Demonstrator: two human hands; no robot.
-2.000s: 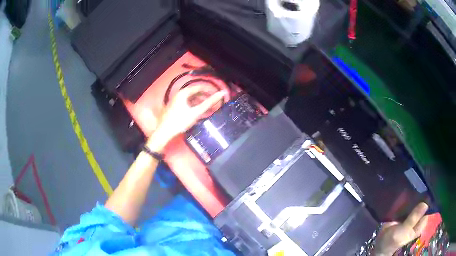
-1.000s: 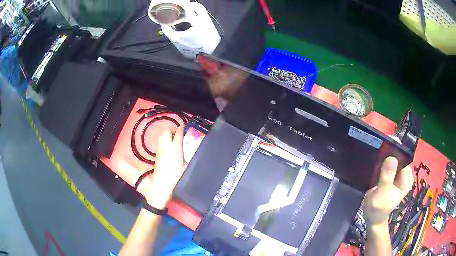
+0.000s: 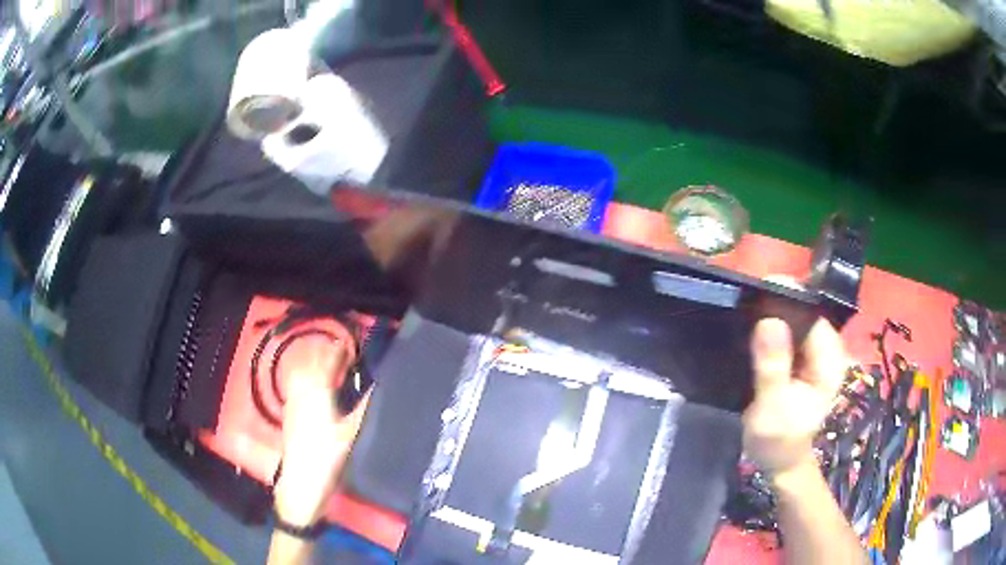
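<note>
The large black back cover (image 3: 651, 331) stands tilted up behind the open tablet chassis (image 3: 552, 441), its labelled inner face towards me. A pale bent flex cable (image 3: 590, 430) crosses the dark centre of the chassis. A flat black foam pad (image 3: 403, 414) shows at the chassis's left. My right hand (image 3: 789, 403) holds the cover's right end, thumb on its face. My left hand (image 3: 314, 425) is blurred, beside the black coiled cable (image 3: 265, 364) on the red mat; its fingertips and any hold are unclear.
White rolls (image 3: 331, 132) stand on a black box (image 3: 430, 121) at upper left. Behind the cover are a blue screw bin (image 3: 596, 177), a round glass dish (image 3: 706, 221) and a small black fan (image 3: 841, 259). Loose flex cables (image 3: 883, 464) and small boards (image 3: 960, 408) lie at right.
The view has swung right, so the bench shifts left and down in the picture. The cover stays raised in my right hand. My left hand remains by the coil; the phone-sized glossy thing beside it is now mostly hidden.
</note>
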